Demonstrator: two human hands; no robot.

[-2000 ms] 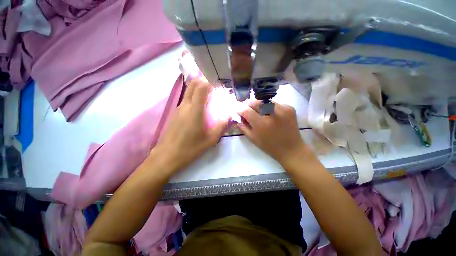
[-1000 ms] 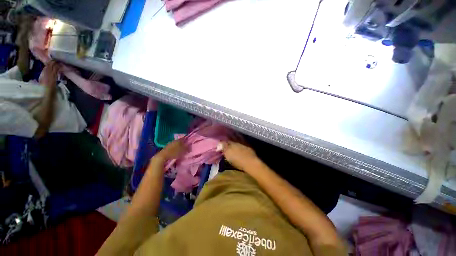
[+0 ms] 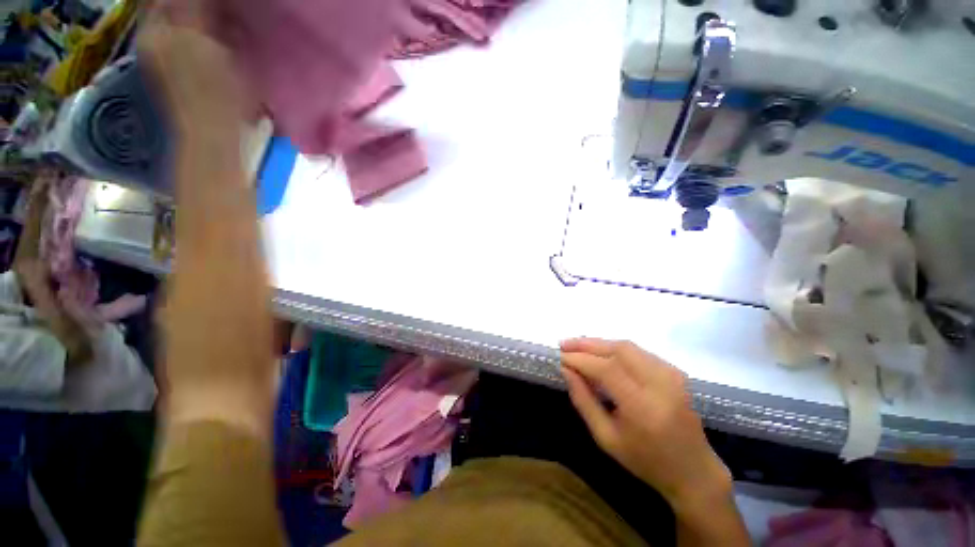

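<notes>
My left hand is blurred at the top left, its fingers partly cut off by the frame edge. It is beside pink garment pieces, also blurred; its grip on them is not clear. A folded pink end lies on the white table. My right hand is at the table's front edge, fingertips together, with nothing visible in it. The sewing machine stands at the upper right, with no cloth under its presser foot.
Cream strips lie piled right of the needle, one hanging over the grey scale edge. Pink cloth and a green basket are below the table. Another worker's white sleeve is at the far left.
Both hands have left the pink cloth below the table. My left hand has moved up to the pink pieces on the table, my right to the table edge. The view has shifted.
</notes>
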